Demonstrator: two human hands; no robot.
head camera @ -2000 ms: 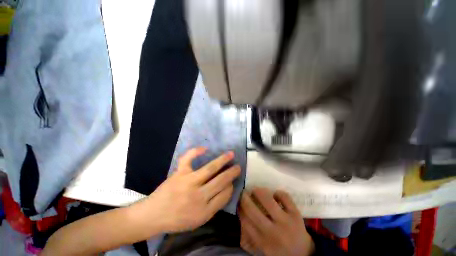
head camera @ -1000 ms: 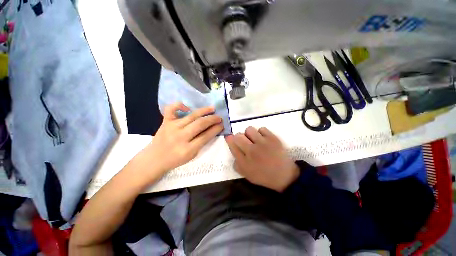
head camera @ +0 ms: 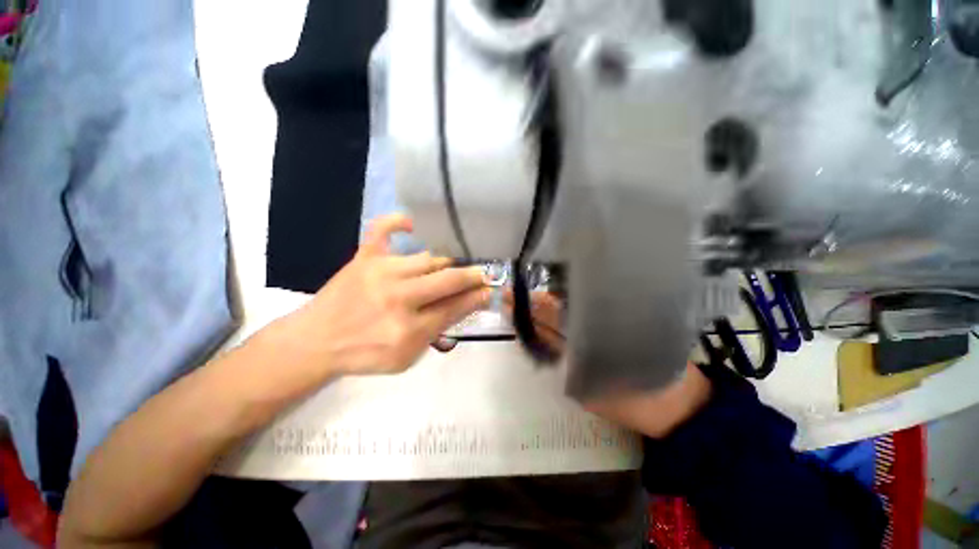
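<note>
The garment panel [head camera: 322,161] lies on the white table left of the machine head, dark side showing, with a strip of its pale blue-grey side beside the machine. My left hand [head camera: 403,306] lies on the work, fingers stretched toward the needle area; the cloth under the fingers is mostly hidden. The sewing machine head [head camera: 633,204] is large and blurred and covers the needle area and most of my right hand. Only the wrist side of my right hand [head camera: 649,405] and a bit of its fingers show, so its grip cannot be told.
Stacked pale blue-grey panels [head camera: 129,182] with dark slits lie at left. Shears handles [head camera: 751,343] and blue snips [head camera: 780,311] lie right of the machine head. A dark block [head camera: 918,352] sits on a tan card [head camera: 864,375] at far right. A printed ruler [head camera: 429,438] runs along the near edge.
The view has shifted, and the machine head now covers more of the work. Both hands have moved up toward the needle area with the cloth, and my right hand has gone behind the machine head.
</note>
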